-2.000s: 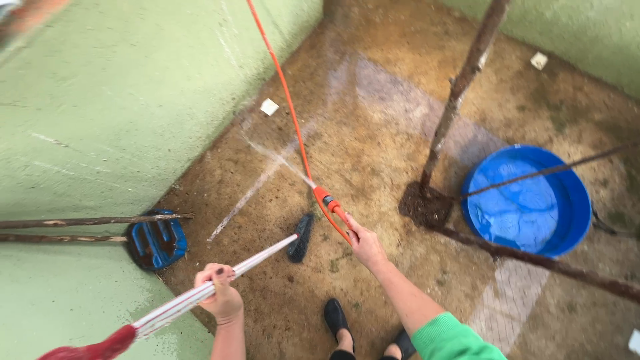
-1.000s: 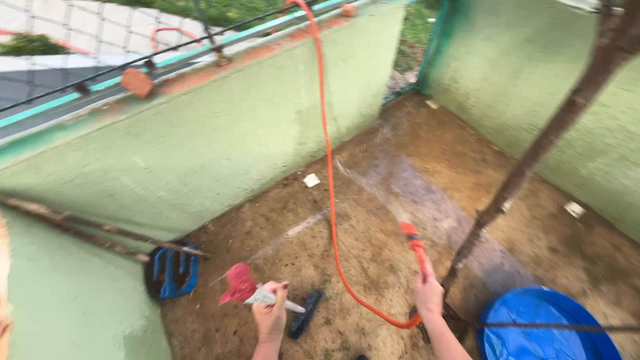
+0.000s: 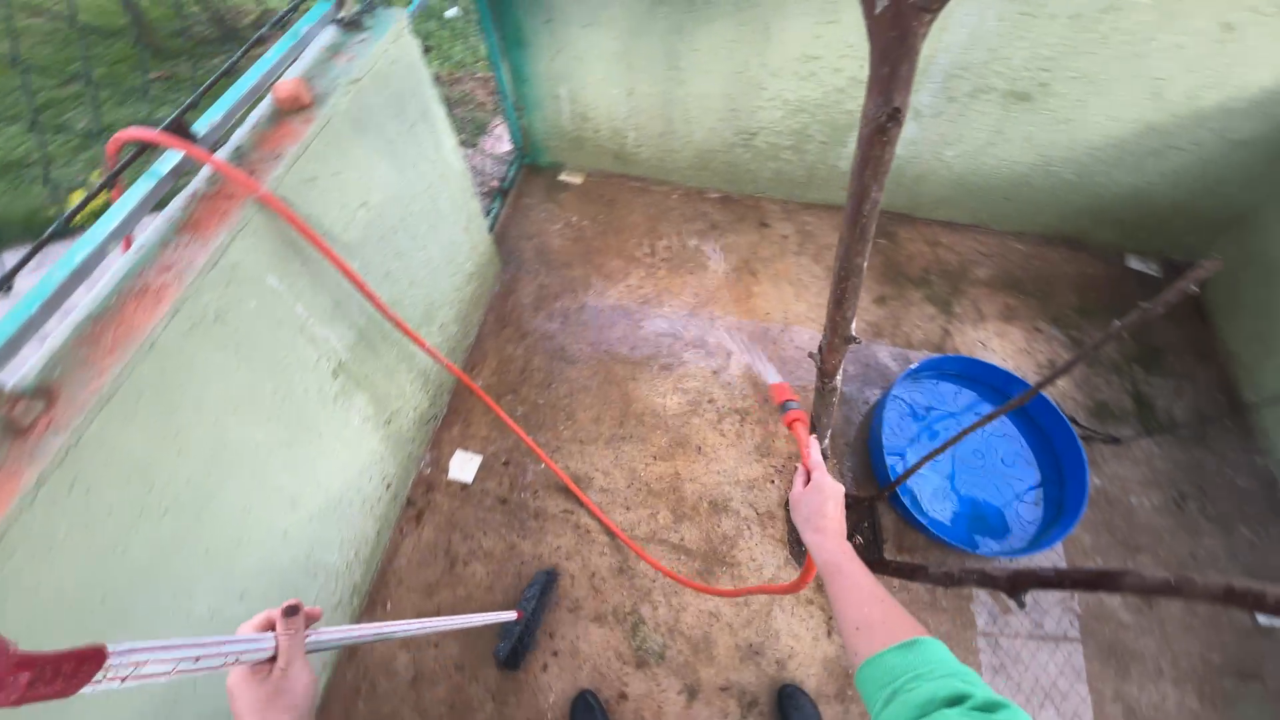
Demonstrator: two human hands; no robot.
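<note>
My right hand (image 3: 818,505) grips an orange garden hose (image 3: 520,435) just behind its spray nozzle (image 3: 786,402), from which water sprays onto the wet concrete floor (image 3: 650,400). The hose loops down from over the low wall on the left to below this hand. My left hand (image 3: 275,660) is closed around the pale striped handle of a broom (image 3: 400,632). The dark broom head (image 3: 525,618) rests on the floor ahead of my shoes, and a red part is at the handle's near end.
A round blue tub (image 3: 1080,470) holding water stands right of an upright tree trunk (image 3: 865,210). Bare branches (image 3: 1080,580) stretch across the right side. Green walls (image 3: 250,420) bound the floor. A whitish square piece (image 3: 465,466) lies near the left wall.
The view has shifted a lot. The broom handle, pointing up toward the camera a second ago, now slants to the left. Water keeps spraying from the nozzle.
</note>
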